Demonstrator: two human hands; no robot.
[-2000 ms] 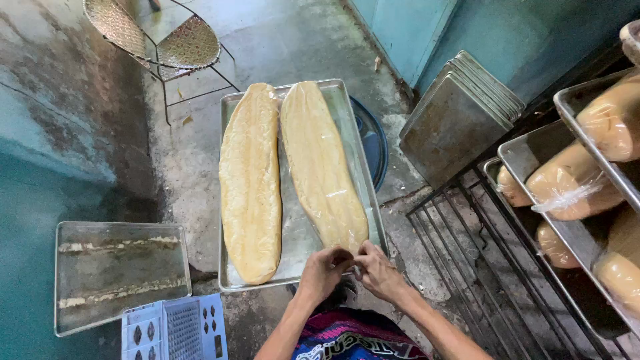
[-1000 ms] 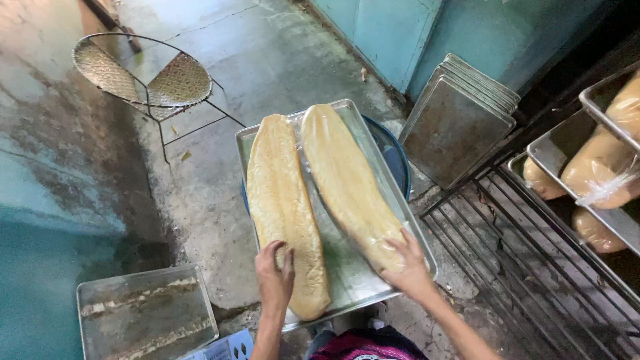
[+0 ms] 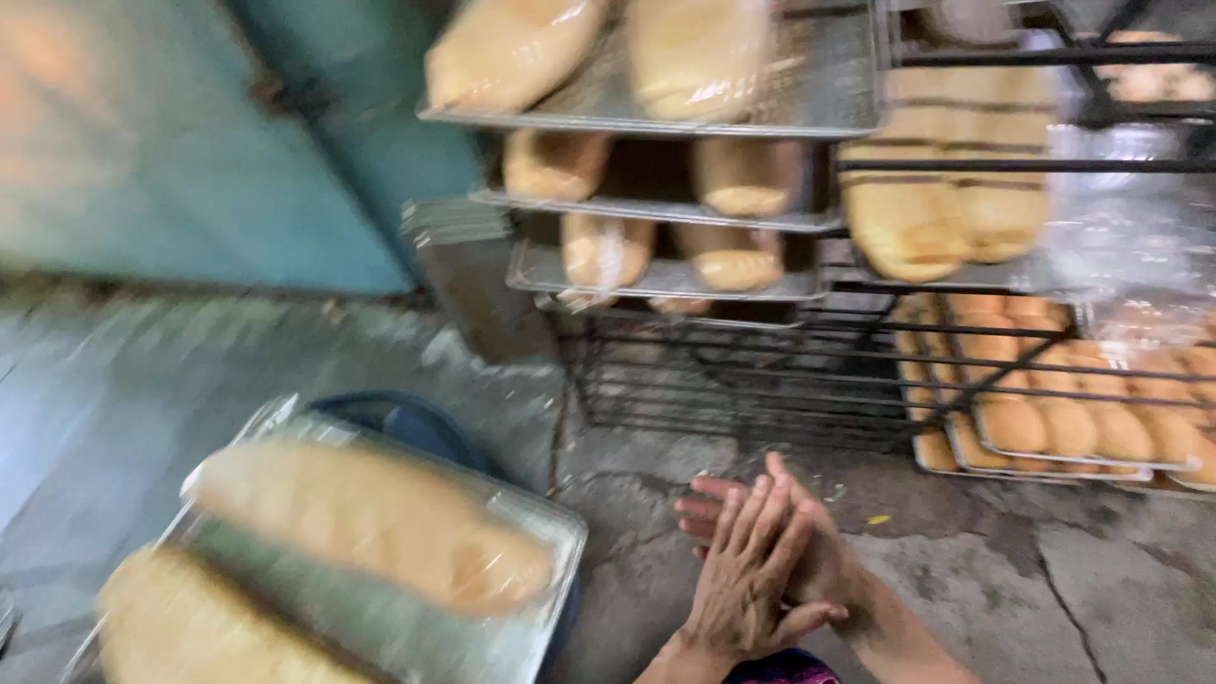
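Observation:
My left hand [image 3: 750,575] lies palm down across my right hand [image 3: 807,546], low in the view. Their palms touch, the fingers are extended, and neither hand holds anything. To their left, apart from them, a metal sheet tray [image 3: 556,579] bears two long loaves. One wrapped loaf [image 3: 370,522] lies along its far side, and the other loaf [image 3: 204,627] is partly cut off by the bottom edge. The tray rests over a round blue container [image 3: 408,418]. Motion blurs the loaves.
A black metal rack [image 3: 722,380] stands ahead, with wrapped loaves on stacked trays [image 3: 655,204]. More trays of small buns [image 3: 1054,427] sit low at the right. Several upright trays [image 3: 484,275] lean beside a blue-green wall [image 3: 171,142]. The floor [image 3: 655,513] is cracked concrete.
My hands have left the two loaves on the tray and now meet, one over the other, to the right of it. The view has swung right toward the rack.

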